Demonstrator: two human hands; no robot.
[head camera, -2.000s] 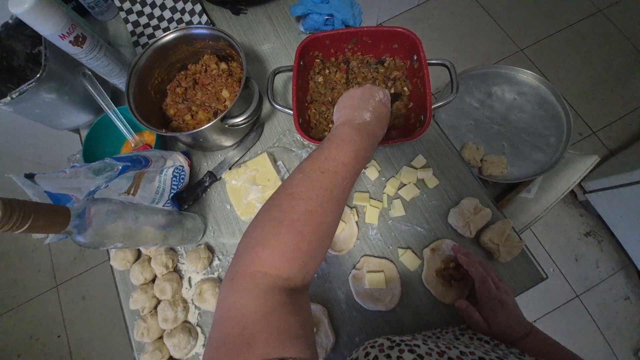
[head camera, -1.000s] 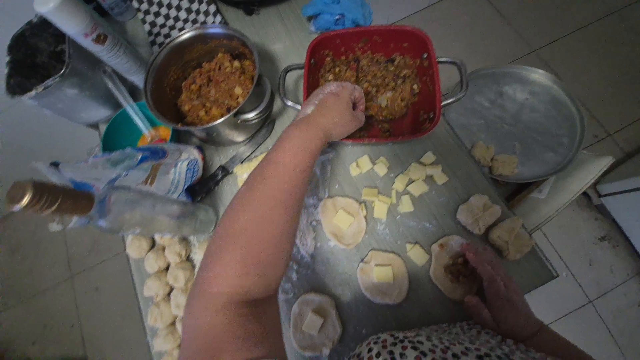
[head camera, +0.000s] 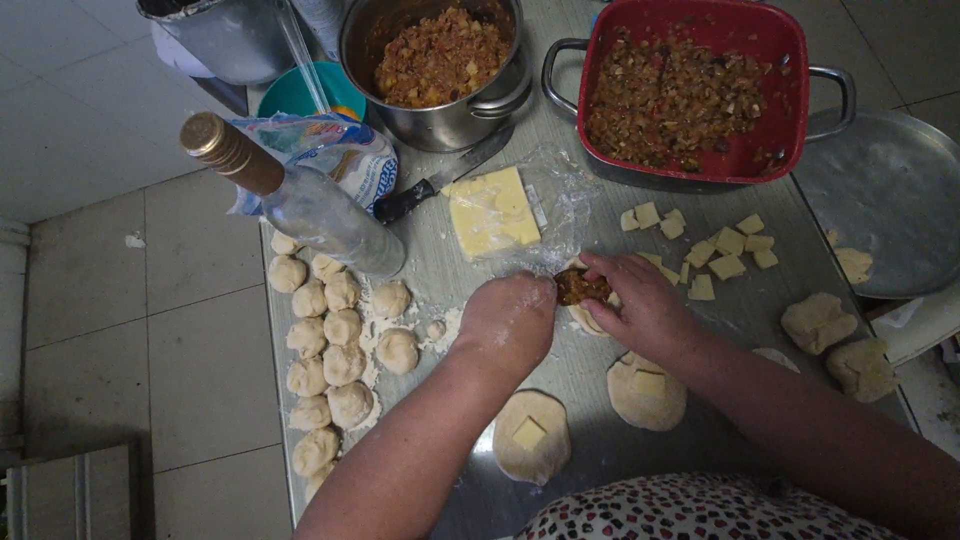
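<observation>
My left hand (head camera: 514, 311), floury and curled, is at the left edge of a dark cooked filling (head camera: 579, 288) on a flattened dough round (head camera: 589, 321); its fingertips are hidden. On the other side my right hand (head camera: 637, 300) spreads thumb and fingers around the filling, touching the dough. Nearer me lie two more rounds, one at the right (head camera: 631, 397) and one at the left (head camera: 531, 457), each bearing a cheese square. Cut cheese pieces (head camera: 726, 241) lie beyond my right hand. A partly wrapped cheese block (head camera: 499, 214) rests beyond my left hand.
A red square pan (head camera: 796, 97) and a steel pot (head camera: 442, 124) hold filling. A glass bottle (head camera: 330, 217) stands by a black-handled knife (head camera: 405, 201), a plastic bag and dough balls (head camera: 343, 328). Folded dough pieces (head camera: 817, 322) lie near a round metal tray (head camera: 892, 187).
My left hand has left the red pan and come to the dough round. My right hand has moved from the far-right round to this one, where filling now shows. The view has shifted.
</observation>
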